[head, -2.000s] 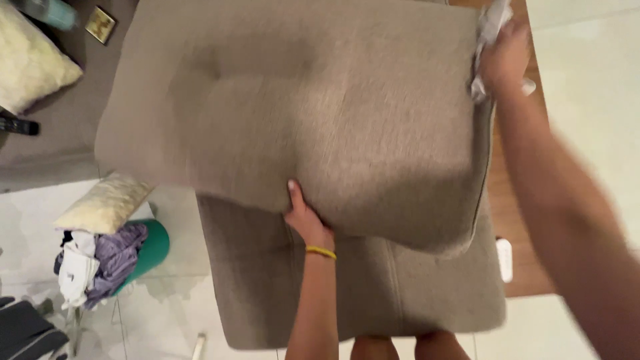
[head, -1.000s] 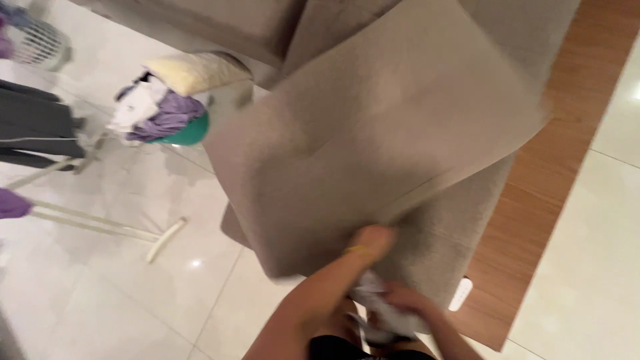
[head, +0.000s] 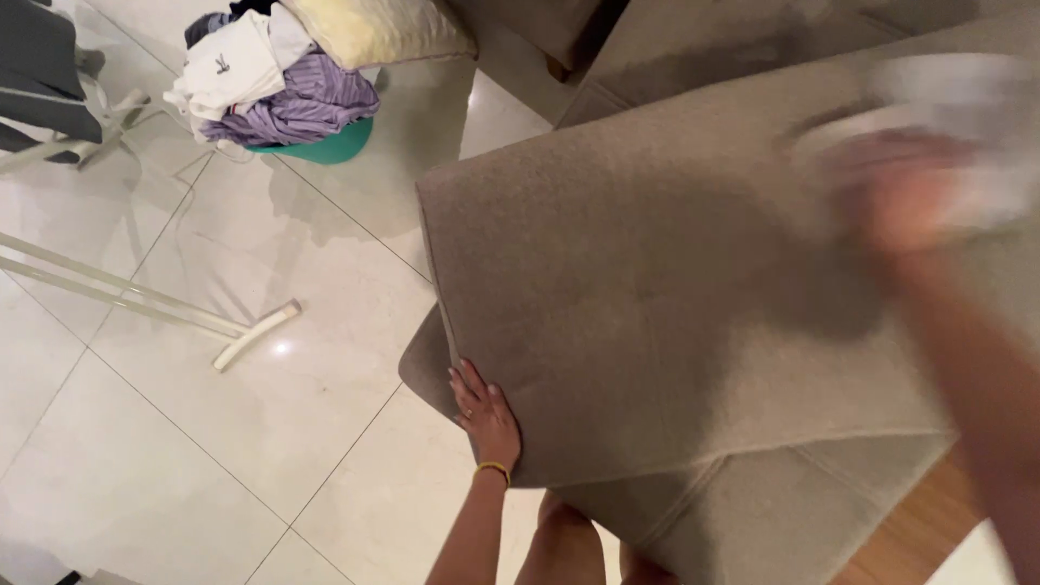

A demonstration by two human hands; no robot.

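Note:
A large grey-brown fabric cushion (head: 617, 309) lies at an angle over a sofa seat (head: 756, 512) of like fabric. My left hand (head: 487, 418), with a yellow band at the wrist, rests on the cushion's left edge near its lower corner, fingers a little apart. At the upper right, my right hand (head: 910, 191) is blurred over the cushion, with a whitish cloth (head: 967, 122) in its grasp. Whether the cloth touches the fabric cannot be told through the blur.
A teal basket (head: 325, 146) of clothes and a pale yellow pillow (head: 378, 28) stand at the upper left. A white rack's leg (head: 256, 335) reaches across the tiled floor. A wooden surface (head: 910, 520) lies at the lower right.
The cushion has turned on the seat. My right hand has moved from near my knees up to the right with the cloth. My left hand now lies at the cushion's left edge.

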